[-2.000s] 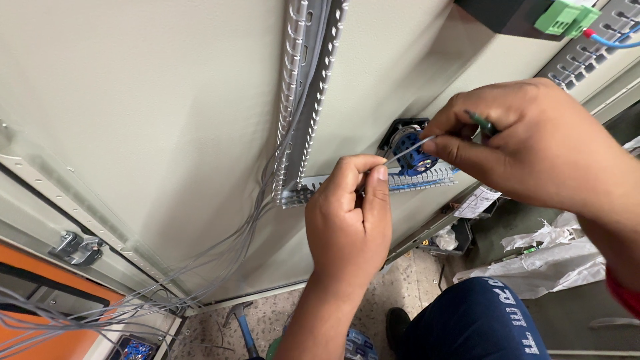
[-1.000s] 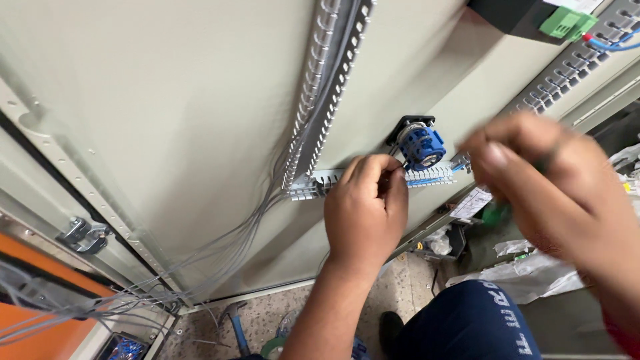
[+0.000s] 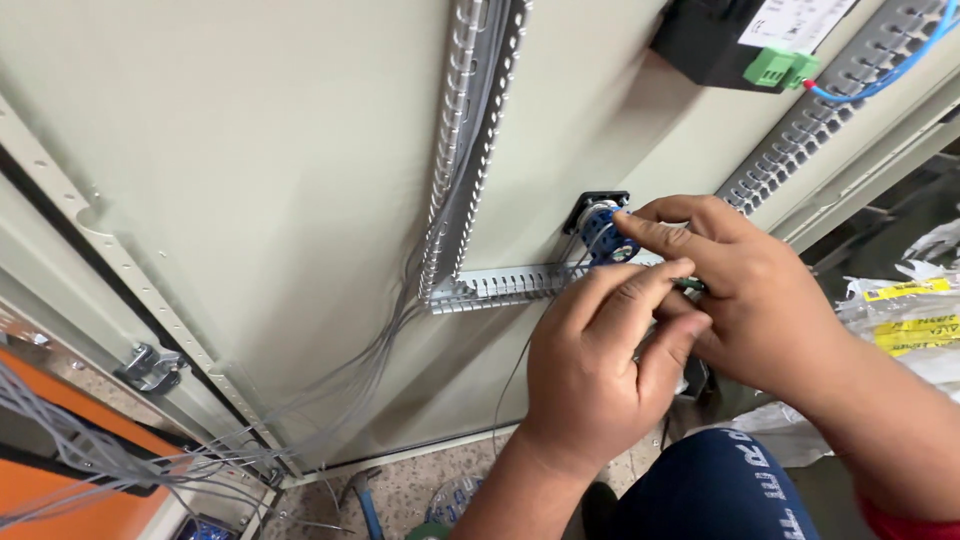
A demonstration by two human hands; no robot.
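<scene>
A blue rotary switch [image 3: 606, 232] on a black mounting plate sits on the beige cabinet door panel, with thin grey wires [image 3: 596, 238] at its side. My right hand [image 3: 739, 292] is beside the switch, its index fingertip touching or nearly touching the blue body. A small dark green tool handle [image 3: 690, 283] is tucked in that hand's curled fingers; its working end is hidden. Just below and left of it, my left hand [image 3: 611, 349] has thumb and fingers pinched close to the right hand. What lies between its fingertips cannot be made out.
Slotted grey wiring duct [image 3: 517, 282] runs below the switch, joining an upright duct [image 3: 472, 150] with grey wires. A black device [image 3: 720, 45] with green terminals is upper right. Loose grey wires [image 3: 360, 345] hang left. A hammer [image 3: 366, 502] lies on the floor; plastic wrapping [image 3: 915, 315] lies right.
My right hand has come back from the right to the switch and my left hand. Two seconds ago both hands held a thin grey wire stretched between them in front of the switch.
</scene>
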